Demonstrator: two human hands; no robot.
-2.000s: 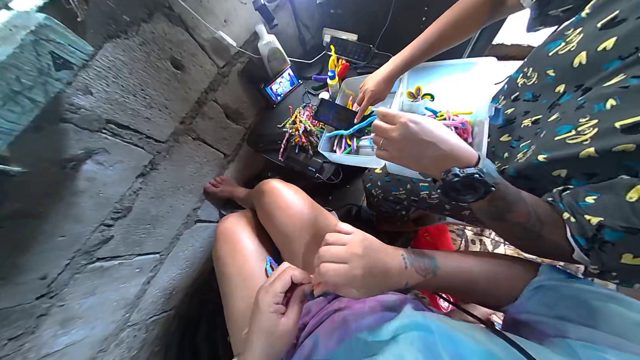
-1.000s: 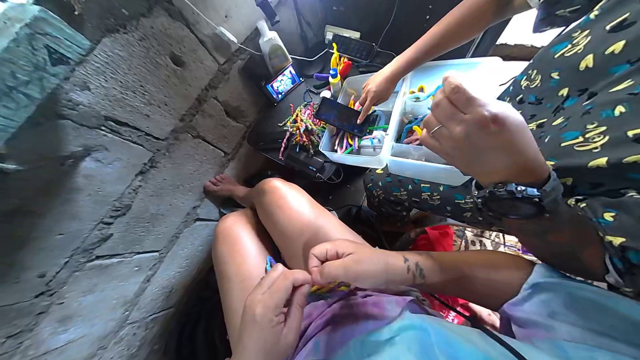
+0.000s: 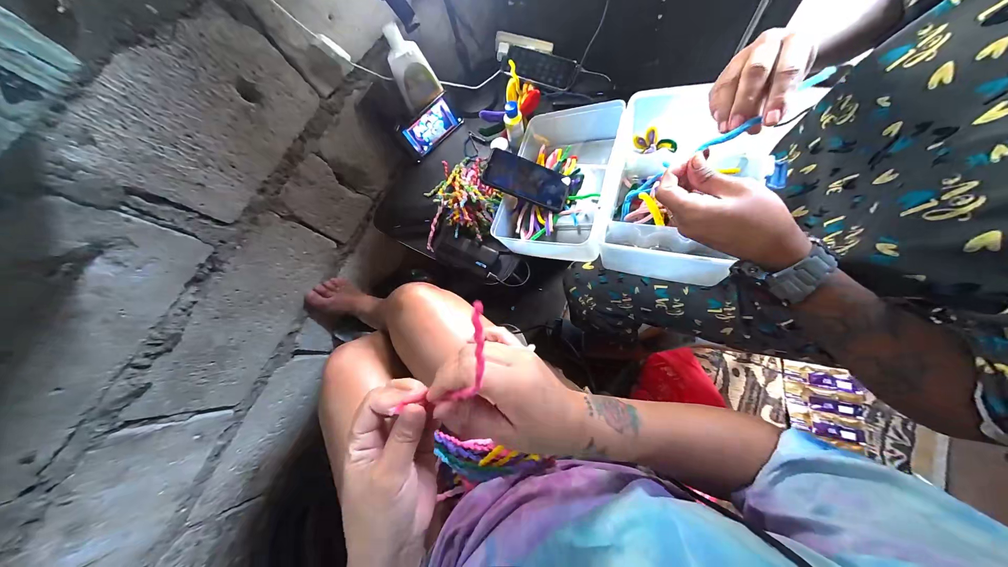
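Note:
My left hand (image 3: 394, 449) pinches a pink twisted yarn cord between thumb and forefinger above my lap. My right hand (image 3: 508, 394) holds the same pink cord (image 3: 479, 346) close beside it, and a length of it sticks up past my knuckles. Under my right hand, a bundle of multicoloured twisted cords (image 3: 480, 457) in blue, teal, purple and yellow lies on my lap. Part of this bundle is hidden by my hands and shirt.
A co-worker's hands (image 3: 732, 205) hold a blue fuzzy stem over a divided plastic box (image 3: 669, 264). A phone (image 3: 526, 179) rests on its left half. Beside it on a black surface are a cord bundle (image 3: 465, 193), a lit phone (image 3: 431, 126) and a bottle (image 3: 411, 67).
The pink cord now stands out above my right hand, and more of the cord bundle shows on my lap. The co-worker's hand has left the phone on the box; both hands now hold the blue stem.

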